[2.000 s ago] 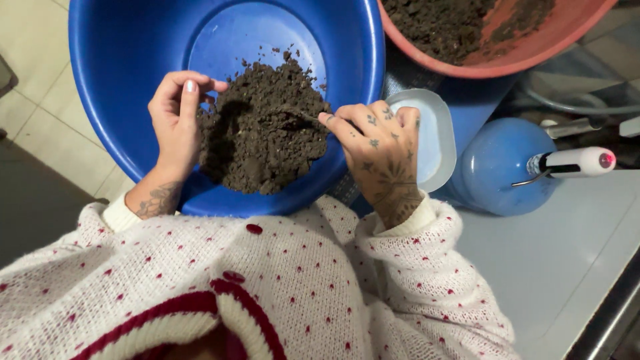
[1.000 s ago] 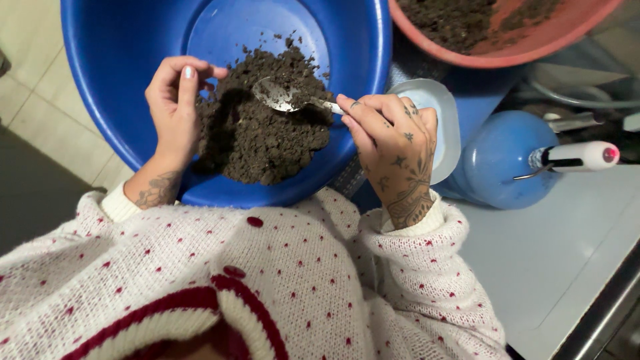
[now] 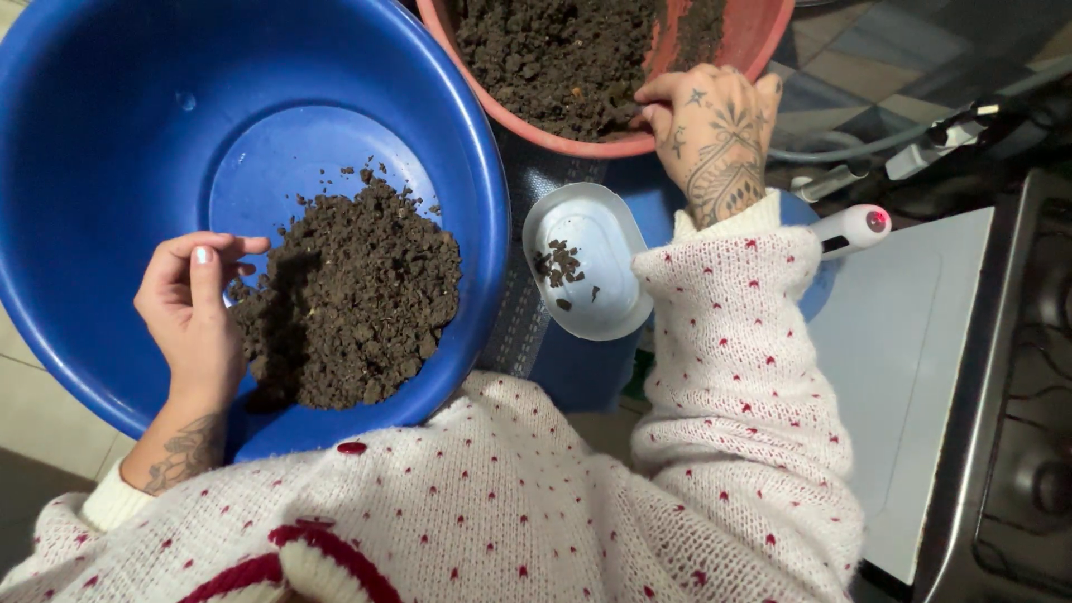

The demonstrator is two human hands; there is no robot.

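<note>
A mound of dark, crumbly soil (image 3: 360,293) lies in the large blue plastic basin (image 3: 494,209). Beside the mound's left side is my left hand (image 3: 197,310), fingers loosely curled and apart, holding nothing visible. My right hand (image 3: 720,142) reaches over the near right rim of the reddish plastic basin (image 3: 578,149), with thumb and forefinger close together at the edge of its soil (image 3: 569,67). The metal spoon of the earlier frames is out of sight, and whether my right fingers hold it is hidden. Between the basins and my right sleeve sits a small white plastic dish (image 3: 599,276) containing dark soil bits.
Right of my sleeve, a white device with a red light (image 3: 854,230) projects over a partly hidden blue object (image 3: 800,209). A pale flat panel (image 3: 913,377) borders the stove (image 3: 1038,486) at the right edge. Hoses and white fittings (image 3: 934,151) lie behind.
My right hand has moved from the blue basin's soil to the reddish basin. The spoon, visible in it a second ago, is now out of sight. My left hand stays beside the mound.
</note>
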